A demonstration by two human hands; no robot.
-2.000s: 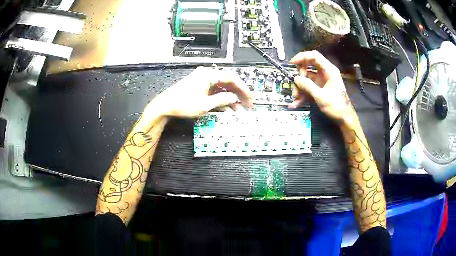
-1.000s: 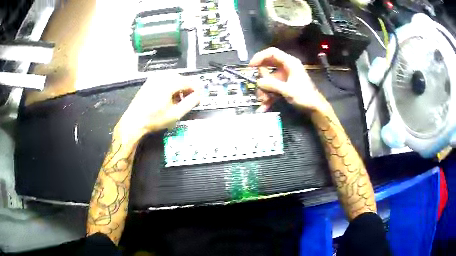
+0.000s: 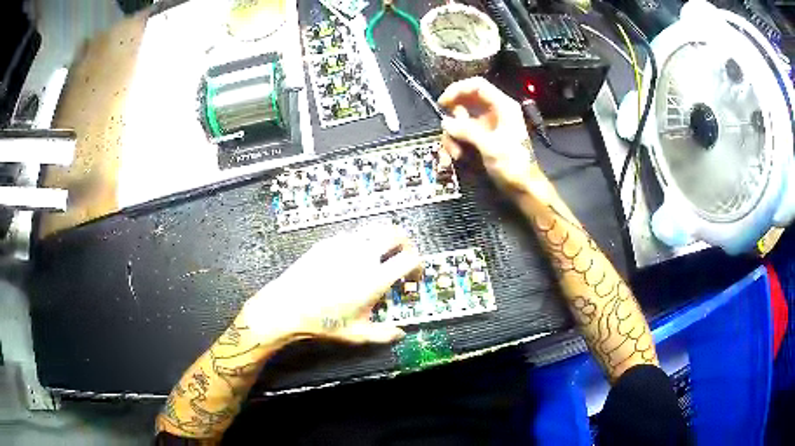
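A PCB panel [image 3: 362, 187] lies component side up across the back of the black ribbed mat [image 3: 209, 305]. A second panel [image 3: 453, 287], also component side up, lies nearer the front edge. My left hand [image 3: 357, 279] is over its left part, fingers curled on it; the fingertips' hold is partly hidden. My right hand [image 3: 466, 131] is at the right end of the back panel and holds a slim dark pen-like tool [image 3: 418, 85] between thumb and fingers, its far end pointing up and left.
Behind the mat are a solder reel [image 3: 244, 103], a reference board strip [image 3: 340, 74], green-handled pliers [image 3: 392, 17], and a crusty round pot [image 3: 460, 39]. A black station [image 3: 558, 52] and a fan [image 3: 723, 126] stand right. A blue bin [image 3: 715, 348] is front right; metal rails [image 3: 35, 174] are left.
The front panel, pale underside up before, now shows its components. My left hand has moved from the back panel to the front one. The camera view has shifted.
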